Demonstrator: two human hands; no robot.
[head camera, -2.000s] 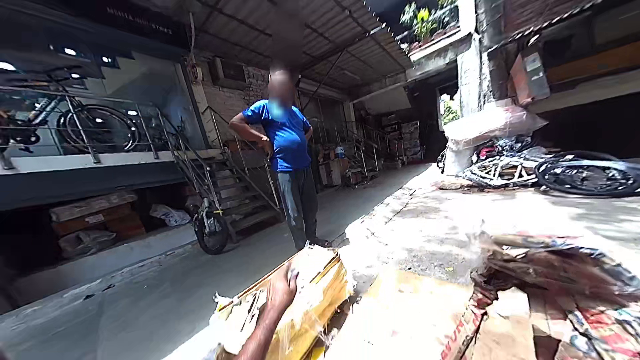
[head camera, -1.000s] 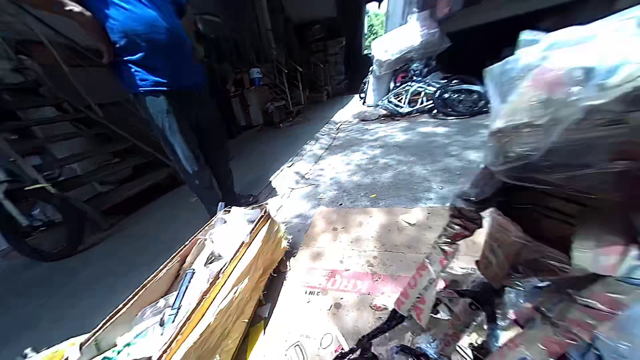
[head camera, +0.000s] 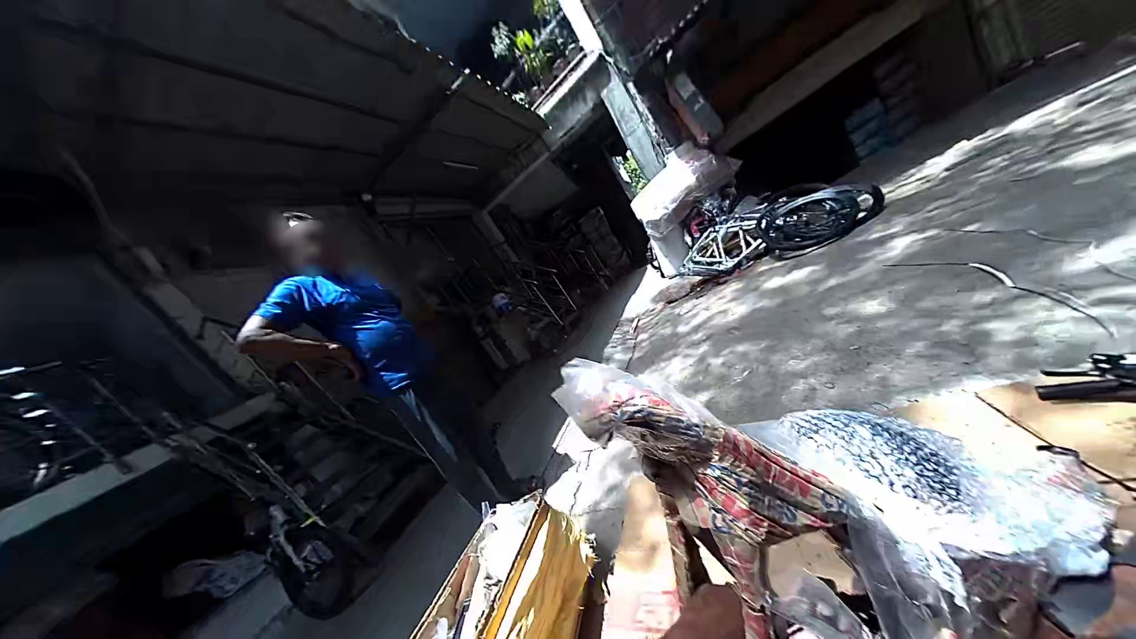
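Observation:
A long bundle, wrapped in printed strips and clear plastic, rises at lower centre right, tilted, with legs branching downward like a wrapped bicycle frame. What seems to be my left hand shows at the bottom edge beside its lower part; its fingers are hidden. A brown patch at the lower right corner, by the crumpled plastic, may be my right hand; its grip is unclear. Bubble wrap lies against the bundle's right side. Left of the bundle is an open cardboard carton with white plastic inside.
A person in a blue shirt stands beyond the carton, near steps. A bicycle wheel is at lower left. Bicycle frames and wheels lie on the paving farther back. A black handlebar grip and flat cardboard are at right.
The hand seen at the carton two seconds ago is no longer on it. The wrapped bundle now rises over the flat cardboard right of the carton. The view has swung and tilted strongly.

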